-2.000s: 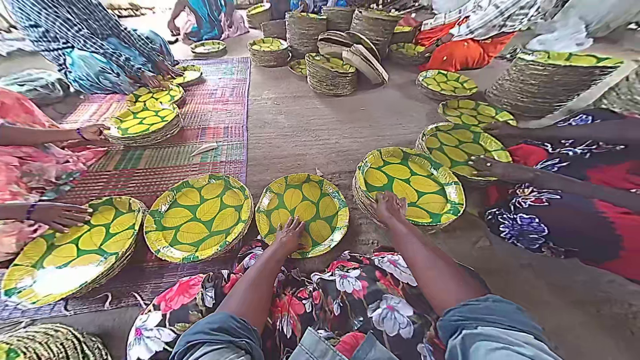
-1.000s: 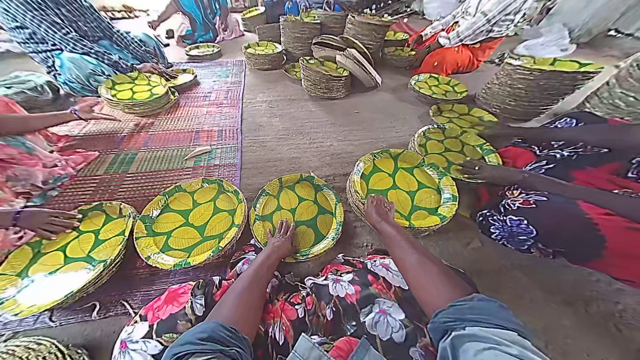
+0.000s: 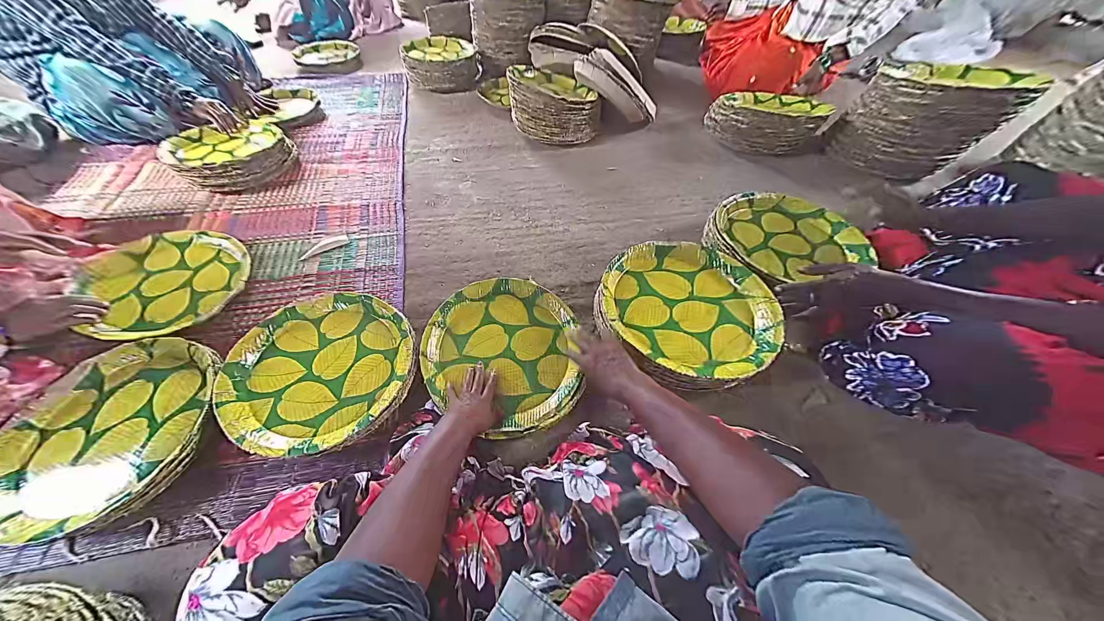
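Observation:
Round plates with a yellow leaf pattern on green lie in stacks before me. My left hand (image 3: 473, 398) rests flat, fingers spread, on the lower edge of the middle plate (image 3: 504, 345). At that plate's right rim is my right hand (image 3: 604, 362), blurred, its fingers touching or just over the rim; it grips nothing that I can make out. A thicker plate stack (image 3: 690, 310) stands to the right of my right hand. Another leaf-patterned plate stack (image 3: 315, 371) is left of my left hand, with a larger one (image 3: 103, 431) beyond it.
A co-worker's hands hold a tilted plate (image 3: 164, 283) at the left. Another person's hand touches the stack (image 3: 789, 237) at the right. A woven mat (image 3: 345, 198) lies at left. Tall plate stacks (image 3: 923, 116) and several others stand at the back. A floral cloth (image 3: 586, 500) covers my lap.
My right hand has moved left from the thicker stack to the middle plate's right rim. My left hand stays on the middle plate. At the left, a co-worker's plate is now raised and tilted.

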